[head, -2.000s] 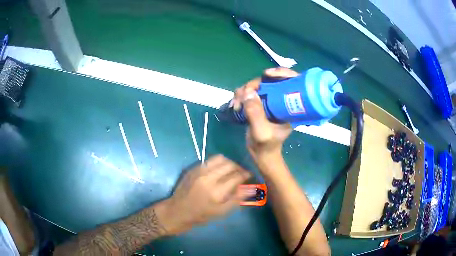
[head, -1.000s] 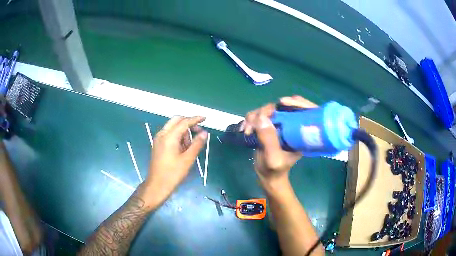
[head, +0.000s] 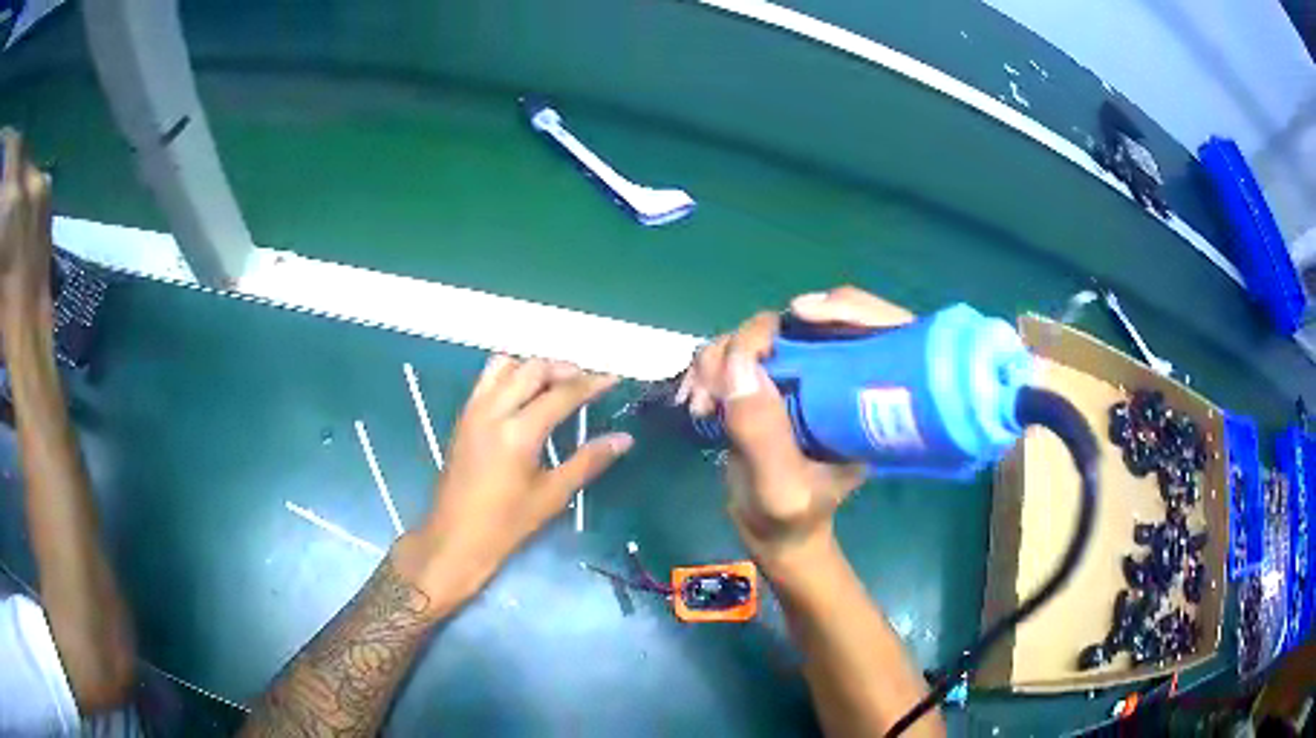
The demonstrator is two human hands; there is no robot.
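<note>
My right hand (head: 787, 433) is shut around a blue electric screwdriver (head: 902, 392), held level with its black nose pointing left. My left hand (head: 512, 469) is just left of the nose, thumb and forefinger apart; no held thing shows. Thin slivers, perhaps screws (head: 628, 410), lie blurred between its fingertips and the nose. An orange jig (head: 716, 611) lies flat on the dark green bench below, with a black wired unit (head: 714, 590) in its recess. The unit's thin dark leads run out to the left.
White strips (head: 378, 476) lie left of and partly under my left hand. A white rail (head: 433, 312) crosses beyond the hands. A white-and-blue long part (head: 613, 176) lies on the belt. A cardboard tray (head: 1061, 577) of black units is at right. Another person's arm (head: 65, 534) is at left.
My left hand has moved from over the jig up toward the screwdriver's nose, uncovering the jig and unit. The long part has shifted left along the belt. Another person's arm has come in at left.
</note>
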